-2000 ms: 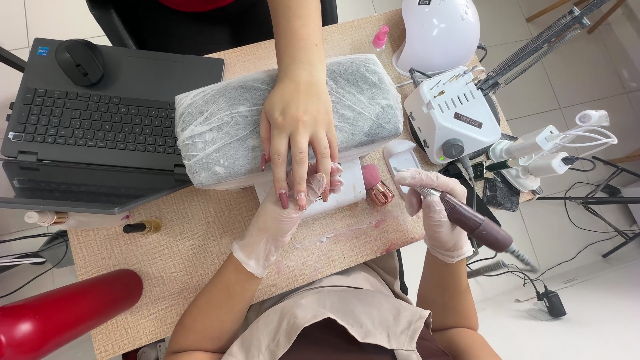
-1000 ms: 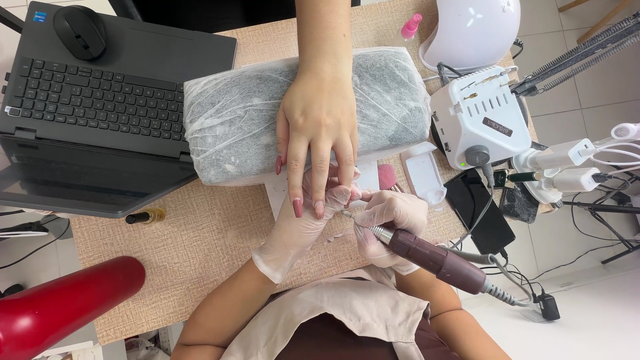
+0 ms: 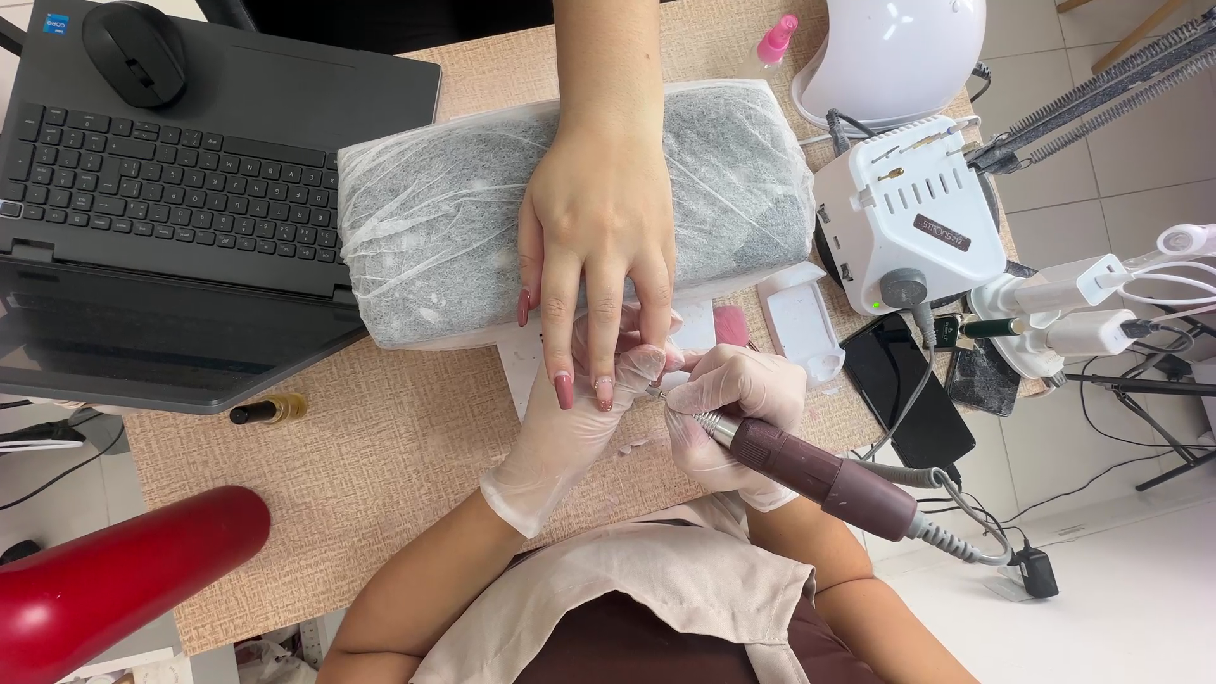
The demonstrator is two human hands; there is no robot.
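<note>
Another person's hand lies palm down on a padded armrest under a thin white cover, its fingers hanging over the near edge, with long pinkish nails. My left hand, in a clear glove, holds one of these fingers from below. In my right hand, also gloved, is a brown electric nail drill handpiece. Its bit meets the held finger near the nail; my fingers partly hide the contact. The handpiece's cord runs towards the white nail drill unit.
A laptop with a mouse stands left. Near it are a small bottle and a red rounded object. To the right lie a white tray, a phone and power adapters; a white nail lamp stands behind.
My right hand has brought the handpiece left, from beside the white tray to the other person's fingertips. My left hand stays at those fingers. The view has shifted somewhat.
</note>
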